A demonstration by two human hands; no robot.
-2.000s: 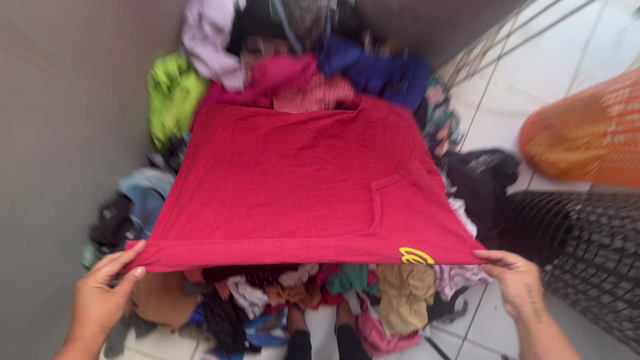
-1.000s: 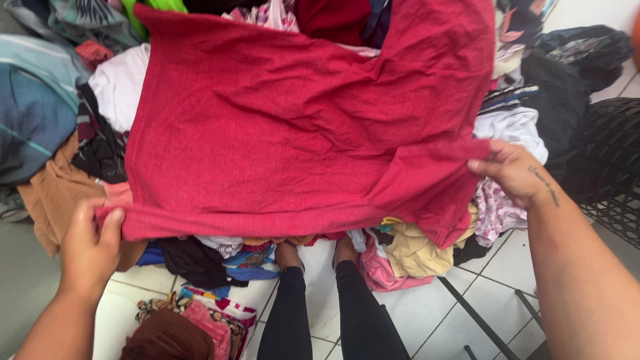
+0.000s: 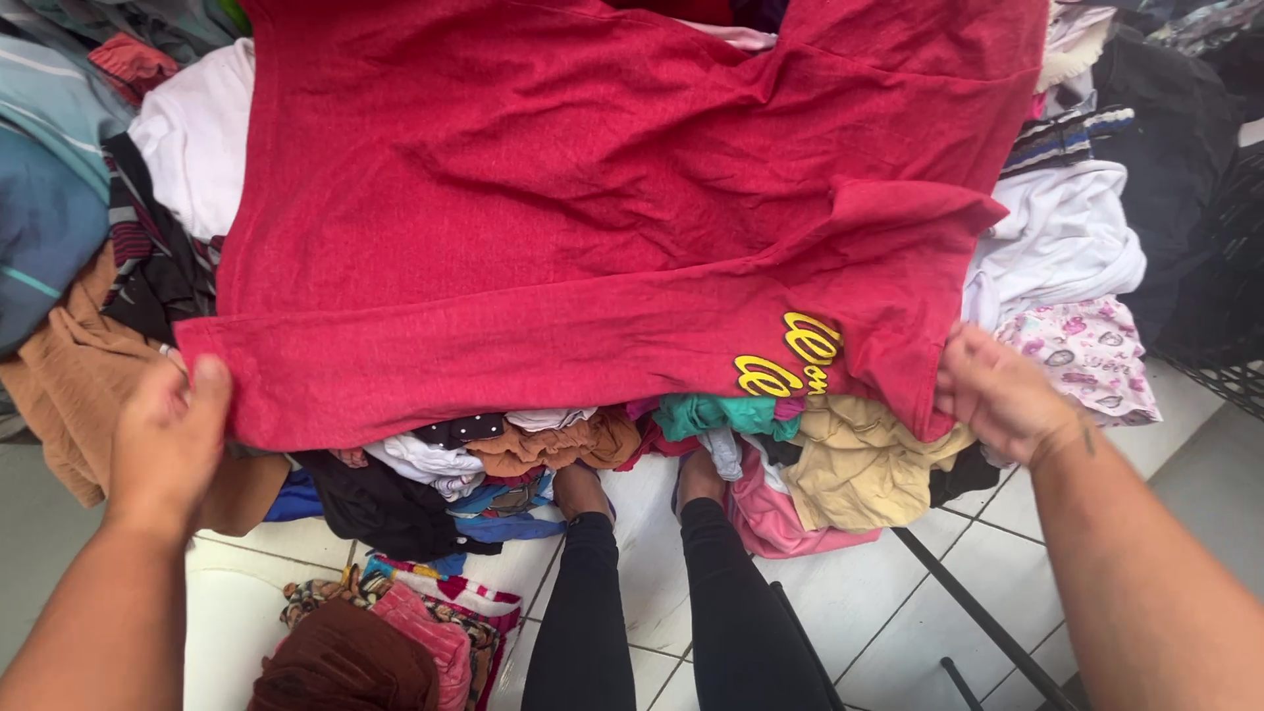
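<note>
A red T-shirt [image 3: 553,217] with yellow lettering lies spread over a heap of clothes, its near edge folded up in a long strip. At the left end of that strip, my left hand [image 3: 173,434] grips the cloth between thumb and fingers. My right hand [image 3: 997,395] pinches the right end, near the lettering. Part of the shirt's far side runs out of view. Beneath the near edge, a beige garment [image 3: 859,464], a teal cloth [image 3: 721,417] and a black garment [image 3: 385,509] show.
White garments [image 3: 1066,232] and a dark mesh basket [image 3: 1229,380] are at the right. Folded textiles with a brown cloth [image 3: 346,662] on top are at the lower left. My legs [image 3: 617,612] stand on the white tiled floor [image 3: 869,612], near a dark metal bar [image 3: 973,607].
The yellow lettering, hidden one second ago, shows again at the shirt's near right edge. Both hands still hold the shirt. The view has tilted down since two seconds ago.
</note>
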